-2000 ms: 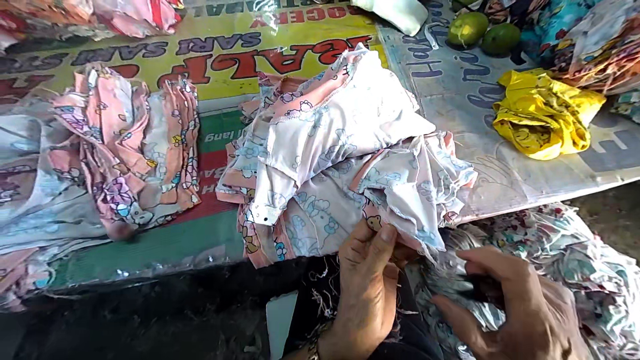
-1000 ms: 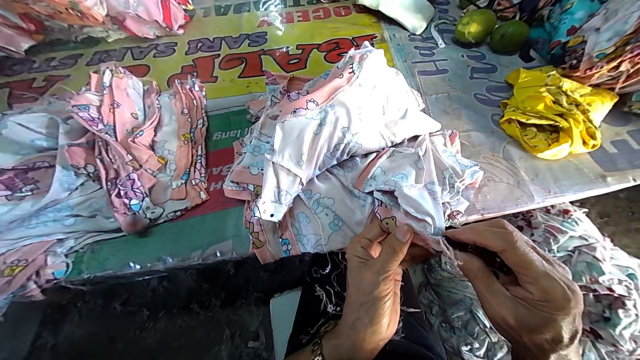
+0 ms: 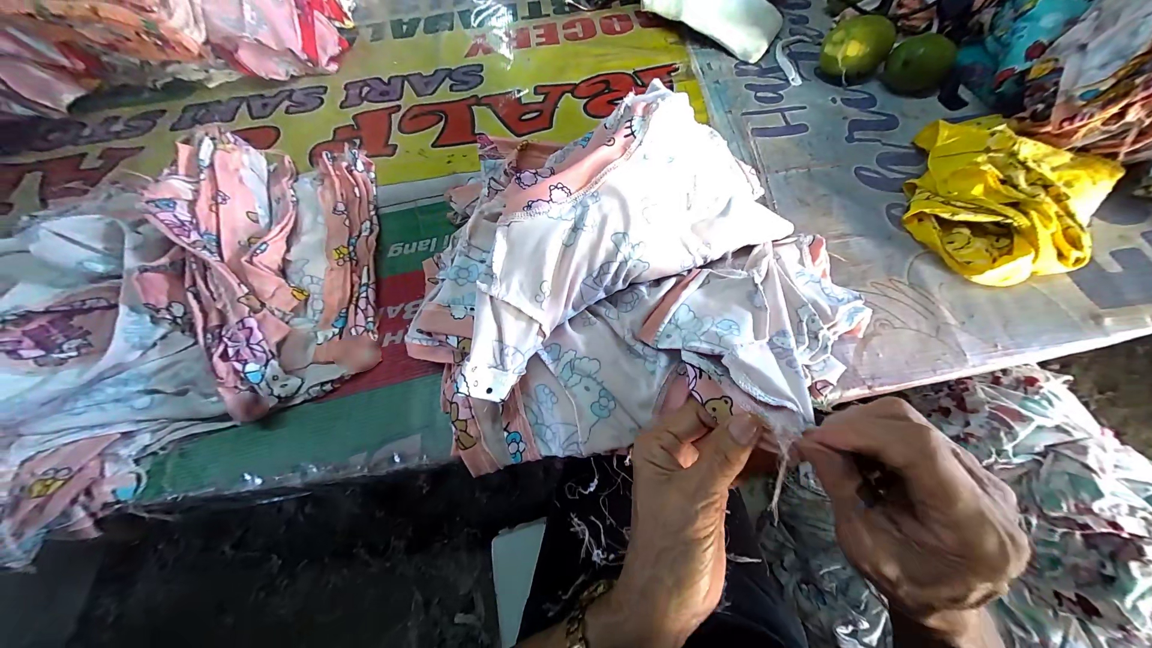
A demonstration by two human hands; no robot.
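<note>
A heap of printed fabric garment pieces (image 3: 603, 234), pale side up with pink edging, lies at the near edge of the table. My left hand (image 3: 688, 495) pinches the lower hem of the top piece between thumb and fingers. Close on its right, my right hand (image 3: 918, 504) has its fingertips at the same edge, by loose white threads (image 3: 781, 459) that hang down. Whether a small tool is inside the right hand cannot be told, since its curled fingers hide the palm. Further left lies a stack of folded pink printed fabric pieces (image 3: 261, 270).
The table (image 3: 288, 450) is covered with printed tarpaulin. On its right are a yellow cloth bundle (image 3: 999, 198), green fruits (image 3: 855, 47) and more fabric. Pink cloth (image 3: 180, 36) lies at the back left. A large pile of patterned cloth (image 3: 1053, 504) sits below the table's right side.
My right hand was open and apart from the fabric two seconds ago; it has moved left to the hem and its fingers have closed there. The left hand has kept its pinch.
</note>
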